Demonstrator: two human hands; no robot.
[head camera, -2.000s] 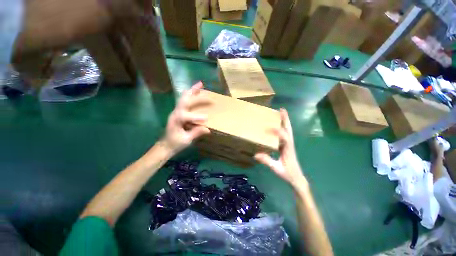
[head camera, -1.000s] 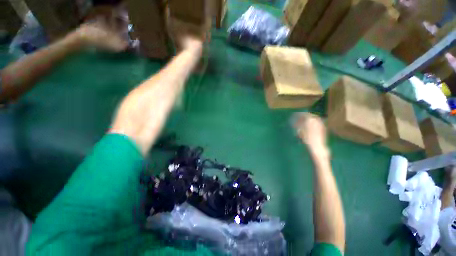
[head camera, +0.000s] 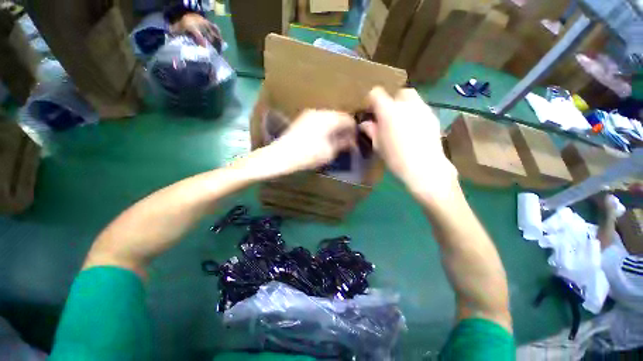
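Observation:
An open carton (head camera: 310, 200) stands in front of me, its plain brown lid flap (head camera: 328, 74) upright at the back. A dark item in clear wrap (head camera: 347, 161) shows inside it. My left hand (head camera: 326, 137) is over the carton opening, blurred, with fingers curled. My right hand (head camera: 402, 127) is beside it, fingers bent toward a small dark thing between the hands, likely a cable; who grips it is hidden. A heap of black coiled cables (head camera: 282, 261) lies nearer me, with a crinkled clear plastic bag (head camera: 310, 321) at its near edge.
Closed boxes (head camera: 486, 151) stand in a row at right. A grey metal frame (head camera: 543, 60) and white plastic bags (head camera: 574, 247) are at right. Bubble-wrapped product (head camera: 190, 77) lies at far left near tall brown cartons (head camera: 81, 53). Another person's hand (head camera: 197, 29) is behind it.
The closed box I held has joined the row at right. An open carton now stands before me, and both hands have come together over it. Bubble-wrapped product shows at far left.

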